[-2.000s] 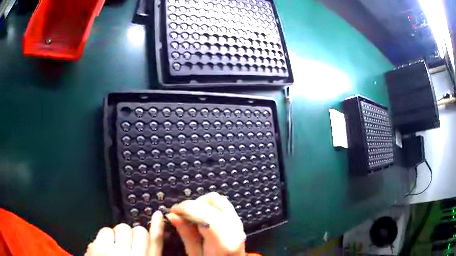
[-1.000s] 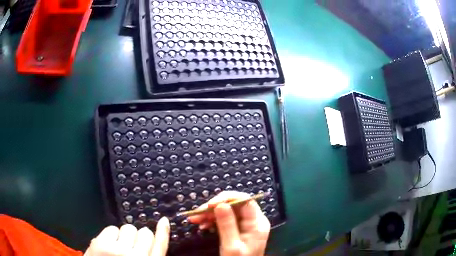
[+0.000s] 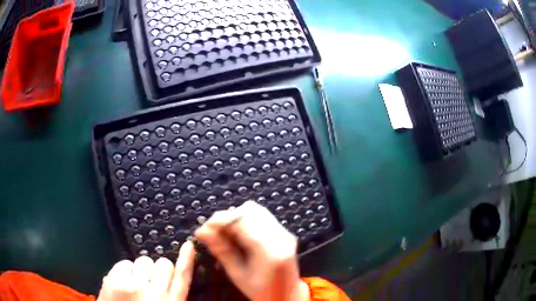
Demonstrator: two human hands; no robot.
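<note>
The black component tray (image 3: pixel 223 177) lies in front of me, with small shiny round parts in rows of pockets. A few pockets look dark and empty, one at the upper left corner and one near the middle. My right hand (image 3: pixel 253 247) is over the tray's lower part, pinching a thin stick tool (image 3: pixel 234 222), mostly hidden by the fingers and blurred. My left hand (image 3: pixel 150 281) is at the near left edge, index finger extended to beside the right fingertips. Whether it holds a part cannot be seen. Both hands cover the near rows.
A second pocketed tray (image 3: pixel 235 75) lies beyond, its nearer rows mostly empty. Silver tweezers (image 3: pixel 327 111) lie right of the trays. A red bin (image 3: pixel 36 59) is upper left. A white slip (image 3: pixel 396 106) lies beside a black tray stack (image 3: pixel 438 109). A dark box (image 3: pixel 485 56) stands far right.
My right hand turned the stick across the tray one second ago, and now its fingertips point down by my left index finger. The view has shifted, so trays sit further left and tilted.
</note>
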